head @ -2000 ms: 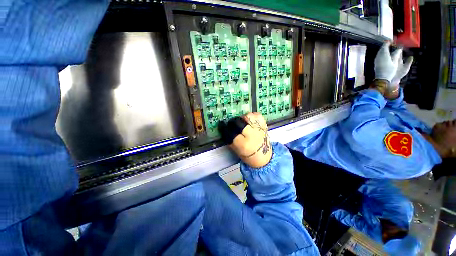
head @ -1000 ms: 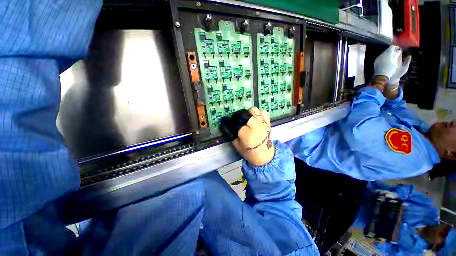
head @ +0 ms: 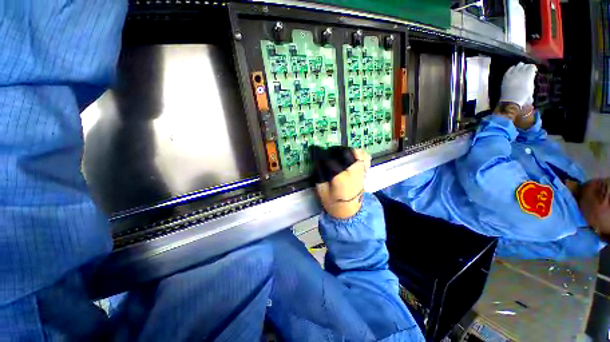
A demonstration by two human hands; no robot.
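Note:
Two pale green circuit board panels, a left panel (head: pixel 302 100) and a right panel (head: pixel 367 97), lie side by side in a black carrier (head: pixel 251 47) on the conveyor. Orange-brown blocks (head: pixel 259 91) sit at both ends of the carrier. My right hand (head: pixel 341 180) is at the near edge of the panels, over the near right corner of the left one. Black sleeves cover its curled fingers; the fingertips and anything between them are hidden. My left hand is out of the picture; a large blue sleeve (head: pixel 50 133) fills the left side.
A silver rail (head: pixel 221 230) and a chain (head: pixel 194 217) run along the near side. A shiny metal bed (head: pixel 180 120) lies left of the carrier. Another person in blue, with a white-gloved hand (head: pixel 518 85), is at the right near a red bin (head: pixel 550 30). A black open-sided object (head: pixel 435 260) stands lower right.
My right hand has shifted slightly right along the near edge. The other person's gloved hands have drawn together. A black object and a pale surface now show at lower right, where another blue-clothed figure was.

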